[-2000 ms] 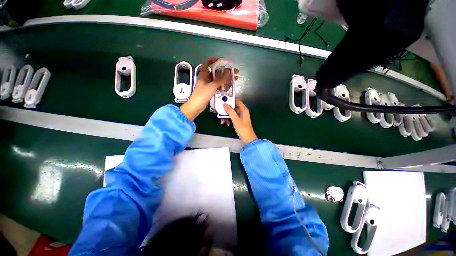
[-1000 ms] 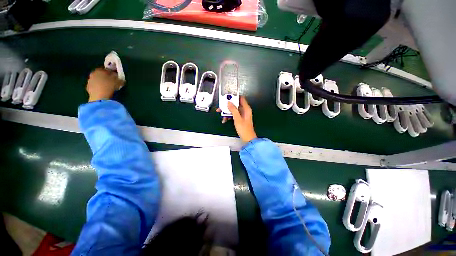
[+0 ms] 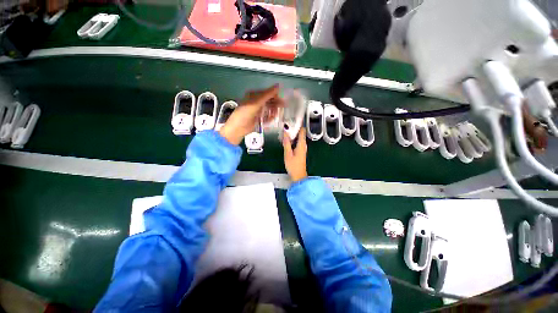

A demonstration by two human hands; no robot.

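My right hand (image 3: 295, 153) grips the lower solid end of a white loop-shaped housing (image 3: 293, 114) over the green conveyor belt (image 3: 122, 116). The housing is blurred. My left hand (image 3: 249, 111) is just left of it, also blurred, with its fingers at a pale shape beside the held housing; whether it grips anything is unclear. A housing (image 3: 254, 140) lies below my left hand, partly hidden. More housings (image 3: 205, 112) lie in a row to the left, one partly covered by my left wrist.
Several housings (image 3: 331, 124) lie right on the belt. Pale rails (image 3: 85, 167) edge it. A white sheet (image 3: 245, 226) lies before me; another (image 3: 483, 244) has set-aside housings (image 3: 418, 241) beside it. White equipment with cables (image 3: 477, 43) and a black arm (image 3: 361, 36) hang upper right.
My left hand has moved right from the lone housing at the left to beside my right hand. The camera view has shifted, and more white equipment shows. My right hand still holds a housing.
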